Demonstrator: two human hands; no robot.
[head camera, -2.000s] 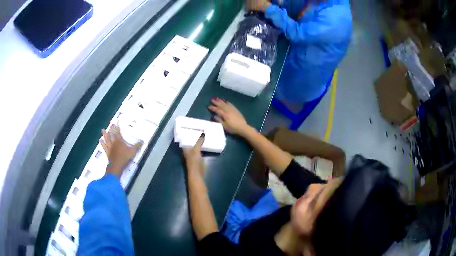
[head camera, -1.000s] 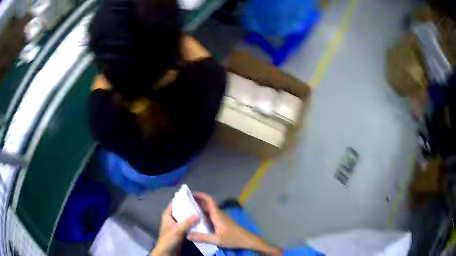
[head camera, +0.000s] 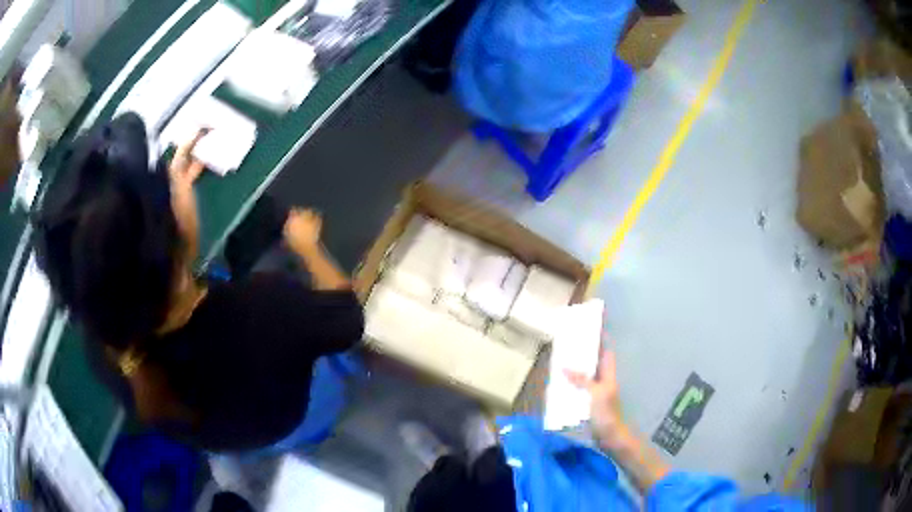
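Note:
My right hand (head camera: 603, 395) comes in from the lower right and holds a white oblong piece (head camera: 573, 365) upright by its right side. The piece looks like a thin stack or box; its layers are too blurred to tell. It overlaps the right corner of an open brown carton (head camera: 398, 215) on the floor. White stacks (head camera: 450, 340) lie in rows in the carton. My left hand cannot be made out; blue cloth of my smock shows beside the white piece.
A person in black (head camera: 240, 350) sits at the left, one hand on white boxes (head camera: 225, 135) on the green bench (head camera: 290, 140). Another person in blue (head camera: 530, 60) sits on a blue stool (head camera: 545, 165) beyond the carton. Brown cartons (head camera: 838, 180) stand at the right.
The view has swung from the conveyor to the floor carton. My right hand has moved right and up with the white piece; my left hand, on it one second ago, no longer shows.

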